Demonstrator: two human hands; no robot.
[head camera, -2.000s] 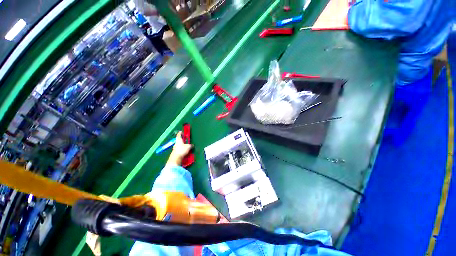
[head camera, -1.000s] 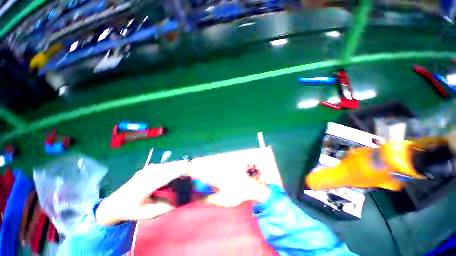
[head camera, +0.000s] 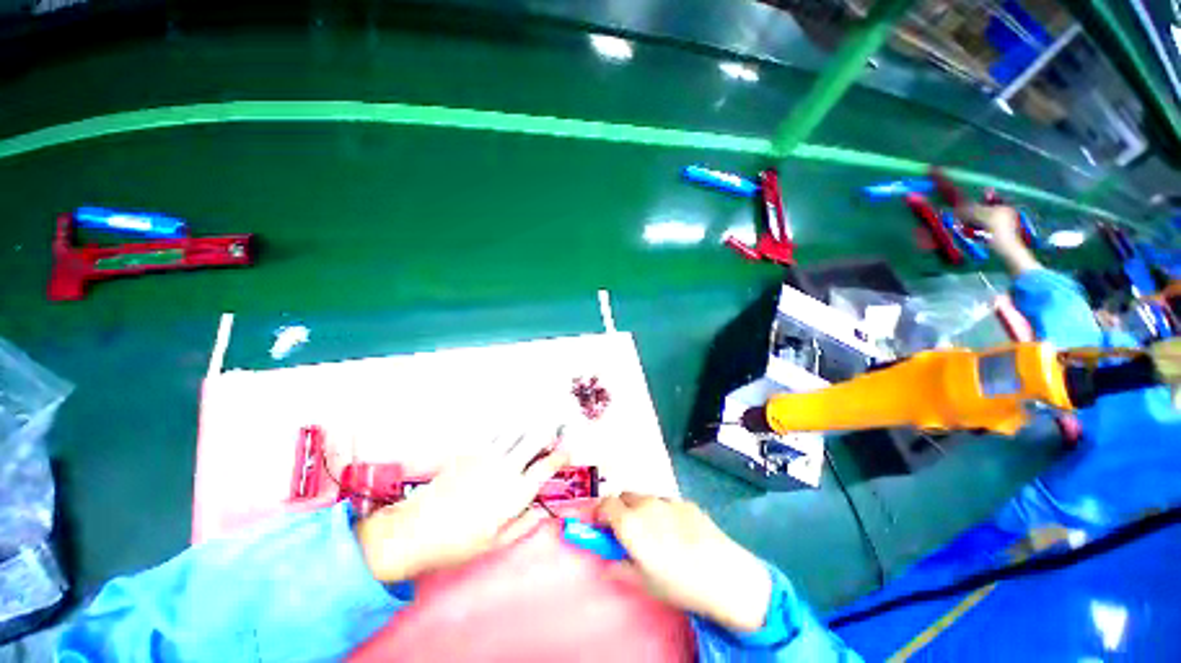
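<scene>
On the pale, washed-out work mat (head camera: 389, 402) lies a long red housing (head camera: 570, 483), roughly level across the mat, with dark parts inside. My left hand (head camera: 453, 512) lies over its middle, fingers bent onto it, hiding part of it. A blue battery pack (head camera: 593, 538) sits just below the housing's right end. My right hand (head camera: 680, 550) has its fingertips at the right end of the pack. A short red bar (head camera: 308, 462) stands at the housing's left, with a thin wire between. A small pile of dark red parts (head camera: 591, 396) is on the mat's upper right.
An orange electric screwdriver (head camera: 920, 393) hangs over the white-topped feeder (head camera: 797, 350) at right. Behind are a black tray (head camera: 848, 276) and clear bag (head camera: 952, 311). Another person's hand (head camera: 997, 231) is at upper right. More red housings (head camera: 156, 257) lie on the green bench. A clear bag (head camera: 26, 453) is left.
The view has swung from the feeder and tray to the mat. My hands now hold the housing and pack low on the mat, spread flatter than a second ago.
</scene>
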